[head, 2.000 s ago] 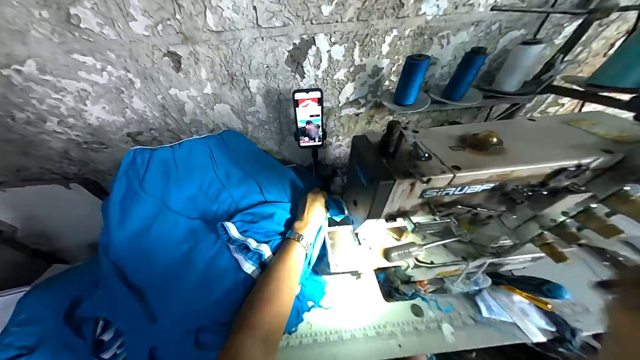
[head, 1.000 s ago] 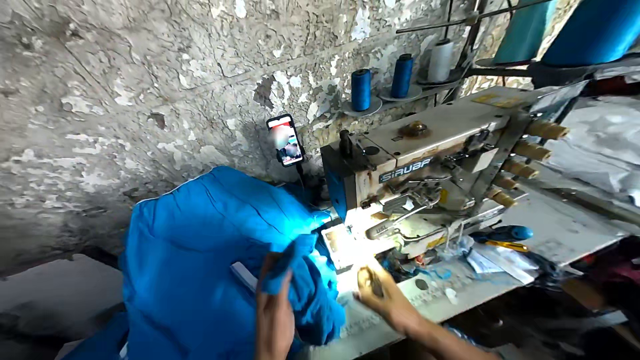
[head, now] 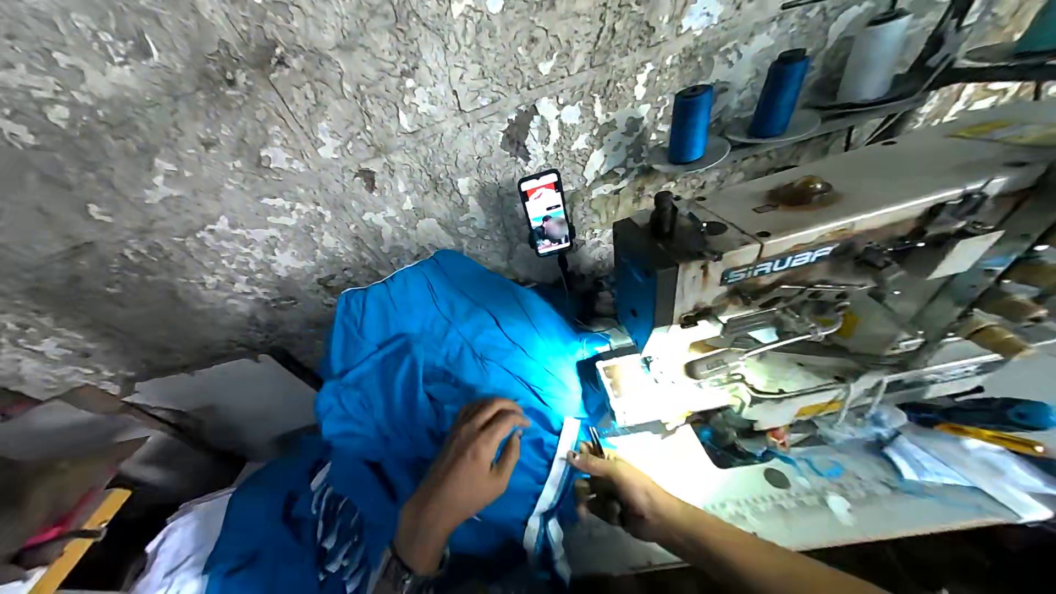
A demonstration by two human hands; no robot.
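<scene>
Blue fabric (head: 462,346) with white stripes is heaped left of the Siruba sewing machine (head: 742,272) and partly over its bed. My left hand (head: 474,462) is over this cloth, fingers bent and thumb apart, with nothing visible in its grasp. Just right of the white-striped edge (head: 554,478), my right hand (head: 610,491) grips a small pointed metal tool (head: 596,443), which looks like thread snips. Its tips point up beside the fabric edge, near the brightly lit sewing area (head: 639,388). The palm side of the right hand and the tool's lower part are hidden.
A phone (head: 545,213) on a holder is in front of the rough wall. Blue thread cones (head: 691,124) and a white cone (head: 874,58) stand behind the machine. A yellow-handled tool (head: 990,439) and white cloth pieces (head: 932,462) lie on the right. White cloth (head: 186,544) is at lower left.
My left hand has let go of the bunched blue fabric, which is now spread lower. My right hand has moved from the machine bed near the needle area to the white-striped edge.
</scene>
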